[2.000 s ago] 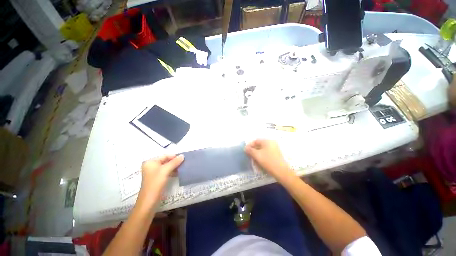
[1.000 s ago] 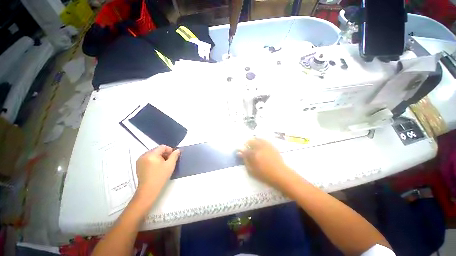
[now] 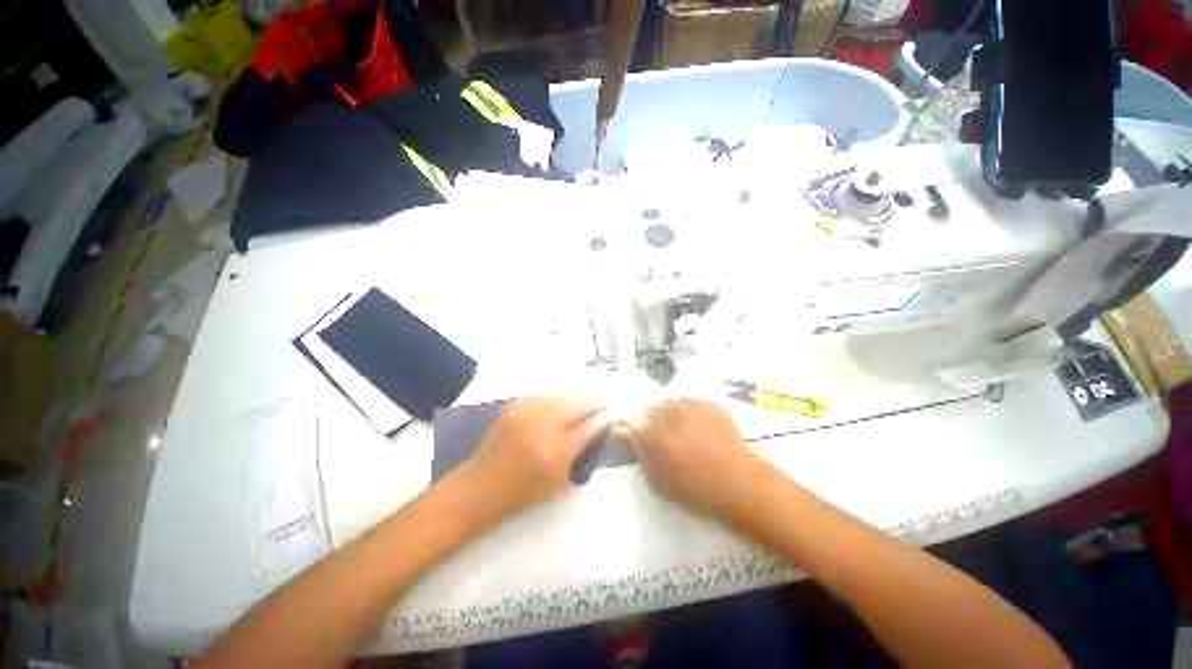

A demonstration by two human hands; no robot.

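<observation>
A dark rectangular cloth panel (image 3: 458,429) lies on the white table in front of the needle area. My left hand (image 3: 529,451) is on the panel, its fingertips pinching the cloth near its right end. My right hand (image 3: 686,451) grips the same end, fingertips close to the left ones. A bit of dark cloth shows bunched below the fingers. The presser foot area (image 3: 654,353) of the white sewing machine (image 3: 837,281) is just behind the hands, washed out by glare. The panel's edge under the fingers is hidden.
Stacked dark and white cut pieces (image 3: 396,353) lie left, near a printed paper slip (image 3: 281,490). Yellow-handled snips (image 3: 788,401) lie right of my hands. A dark garment with yellow stripes (image 3: 340,163) is behind the table. A control box (image 3: 1095,379) is at the right.
My left hand has moved right along the panel to meet my right hand near the needle area. The panel's right end is now bunched. The view has shifted slightly.
</observation>
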